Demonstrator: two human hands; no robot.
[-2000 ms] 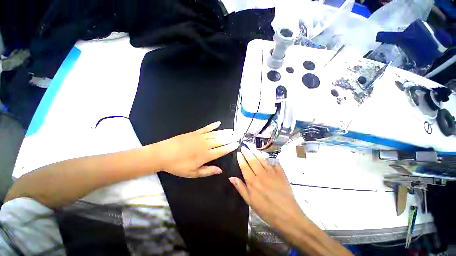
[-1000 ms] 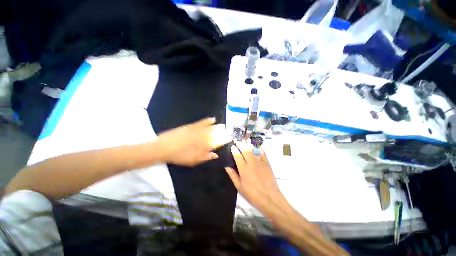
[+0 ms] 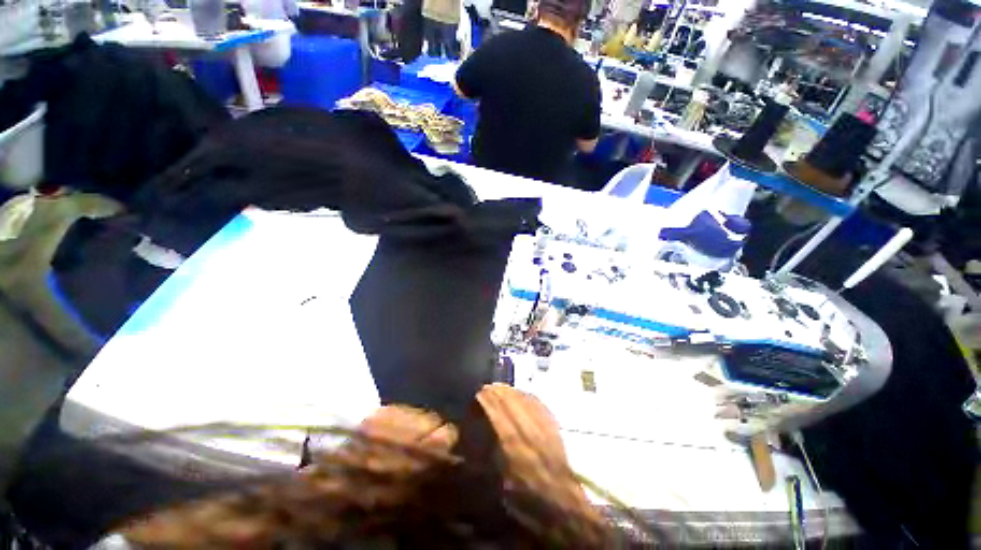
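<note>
A large black garment panel (image 3: 425, 312) lies across the white table, left of the sewing machine head (image 3: 602, 285), and runs over the far edge. The needle area (image 3: 529, 342) is at the panel's right edge. My left hand (image 3: 403, 430) is at the near part of the panel, blurred and partly hidden by something brown and streaky, perhaps hair. My right hand (image 3: 522, 424) is just right of it, fingers bent at the cloth's edge below the needle area. Both hands seem to pinch the black cloth; the fingertips are partly hidden.
A black cloth heap (image 3: 312, 161) lies behind the table. A person in black (image 3: 532, 102) has their back to me, beside blue bins. Thread cones (image 3: 764, 134) stand at the back right. A tan tab (image 3: 762, 462) and a slim green-white tool (image 3: 796, 510) are at the table's right end.
The view has tilted up and shows the room behind. Both hands have moved from beside the needle towards the table's front edge, and their fingers have gone from spread flat to bent.
</note>
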